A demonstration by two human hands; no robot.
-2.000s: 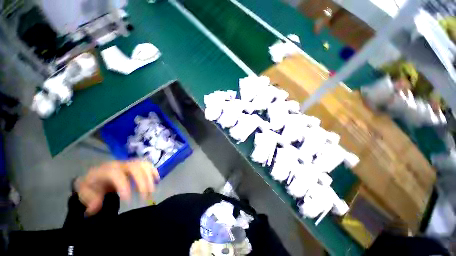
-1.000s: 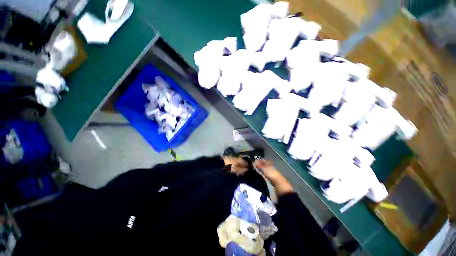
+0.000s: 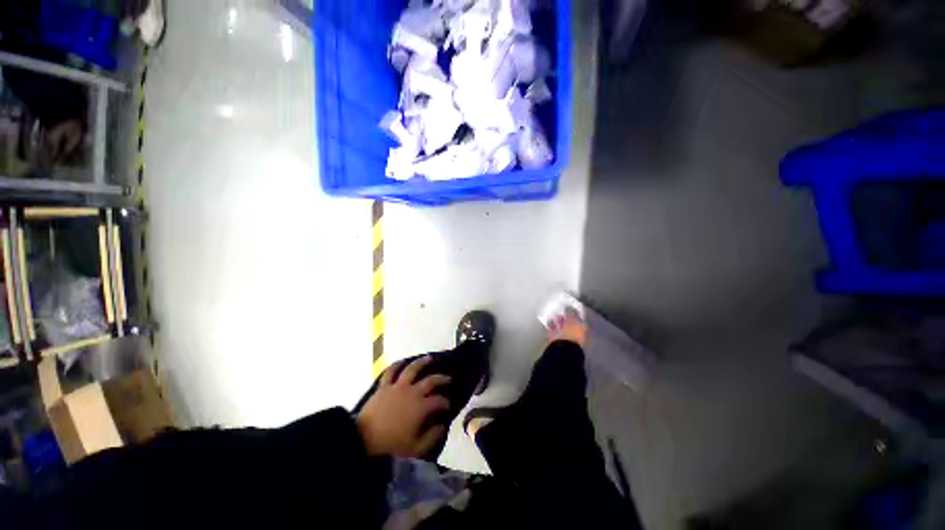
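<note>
My left hand (image 3: 406, 406) rests on my dark-clothed leg at the lower middle, with its fingers apart and nothing seen in it. My right hand (image 3: 568, 329) reaches down toward the floor, right of my shoe. Its fingers are on a small white piece (image 3: 560, 307), too blurred to name. The piece is at the end of a long pale box or bar (image 3: 619, 347) low down; I cannot tell if they touch.
A blue tote (image 3: 347, 114) of white parts stands on the floor ahead. Yellow-black tape (image 3: 378, 285) runs toward me. An open carton (image 3: 104, 414) and metal racks (image 3: 104, 135) are at left. A blue stool or frame (image 3: 870, 186) is at right.
The view has swung from the bench down to the floor, and the white units are out of view. My hands have parted; the right now reaches low to the white piece.
</note>
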